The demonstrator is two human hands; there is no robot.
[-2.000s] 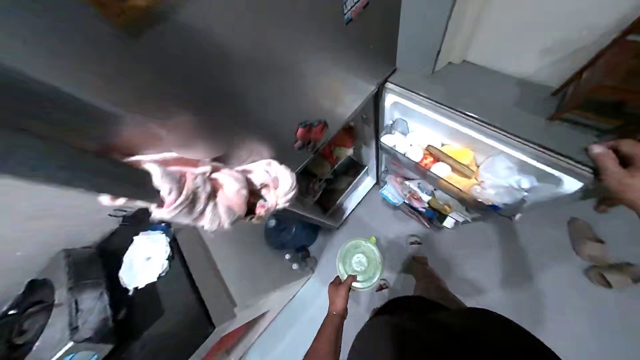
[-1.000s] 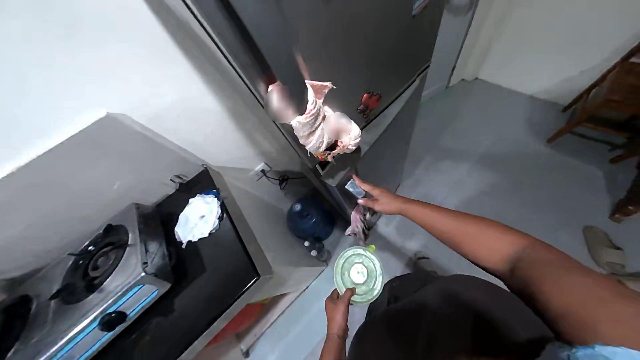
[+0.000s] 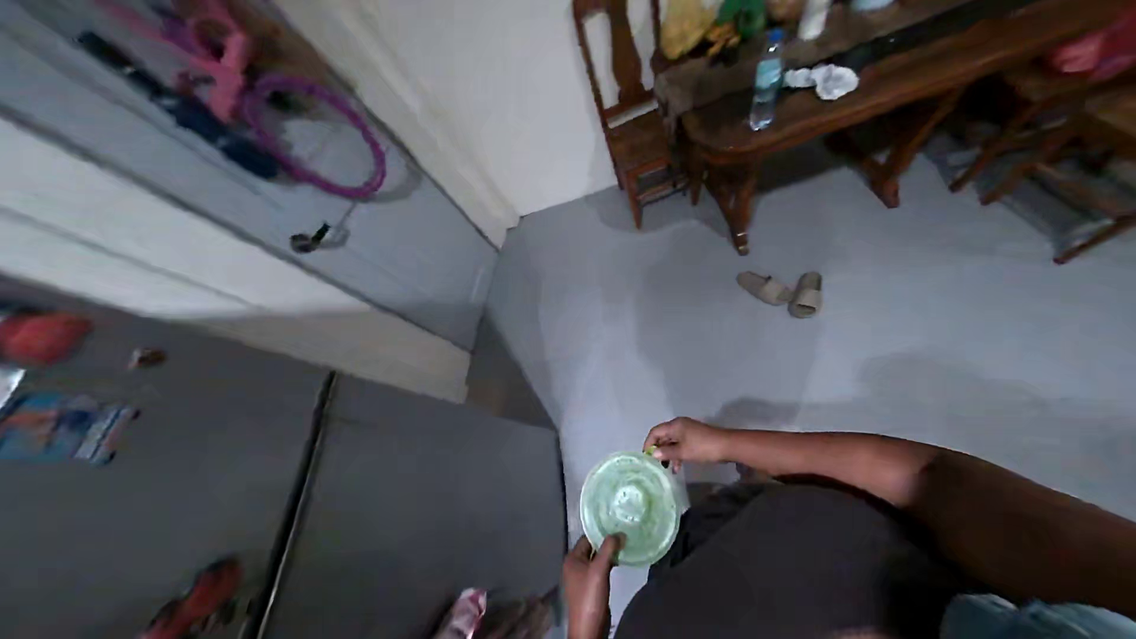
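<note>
Between my two hands is a round, translucent green plastic container (image 3: 632,508), seen from above near the bottom centre. My left hand (image 3: 595,572) grips its lower left edge, with the thumb over the rim. On the upper right side, the fingers of my right hand (image 3: 679,444) pinch the rim at a small yellow-green tab. Whether a lid covers the container cannot be told. The grey refrigerator (image 3: 426,497) stands to the left with its doors shut.
A wooden table (image 3: 816,111) with a plastic water bottle (image 3: 768,80) stands at the upper right, a wooden chair (image 3: 635,142) beside it. Slippers (image 3: 805,295) lie on the grey floor. A door (image 3: 390,240) with hanging items, among them a purple ring (image 3: 377,169), is at the upper left.
The refrigerator door, open two seconds ago, is now shut. My right hand has moved from the refrigerator to the container's rim; my left hand still holds the container. The view has swung toward the table.
</note>
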